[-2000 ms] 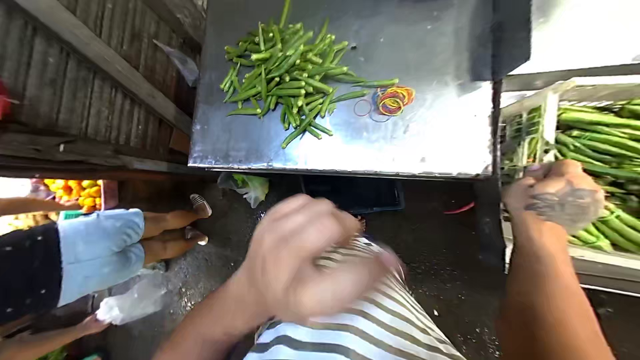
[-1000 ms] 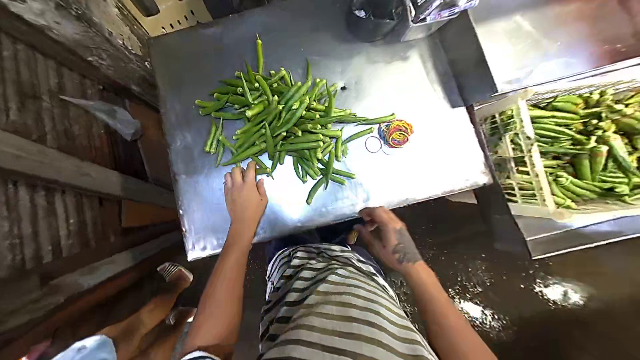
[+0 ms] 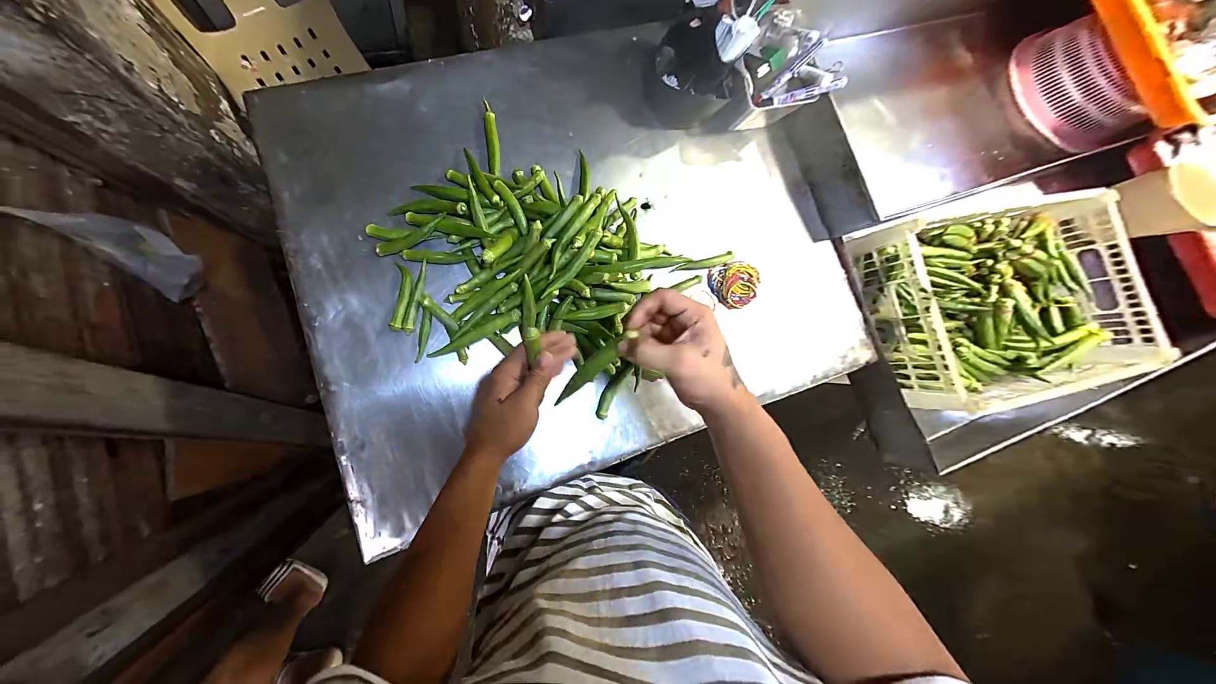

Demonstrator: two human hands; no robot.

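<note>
A loose heap of green okra pods lies on a metal tabletop. At the heap's near edge my left hand grips an okra pod by its stem end, tip pointing away from me. To its right, my right hand pinches the stem end of another okra pod between thumb and fingers. Just beyond my right hand sits a bundle of colored rubber bands.
A white plastic crate of okra stands at right. A dark container with pens is at the table's far edge. A pink basket is far right. A person's sandaled foot shows lower left.
My left hand has moved right along the heap and taken hold of a pod. From the table's near edge my right hand has moved up to the heap, where it holds a pod.
</note>
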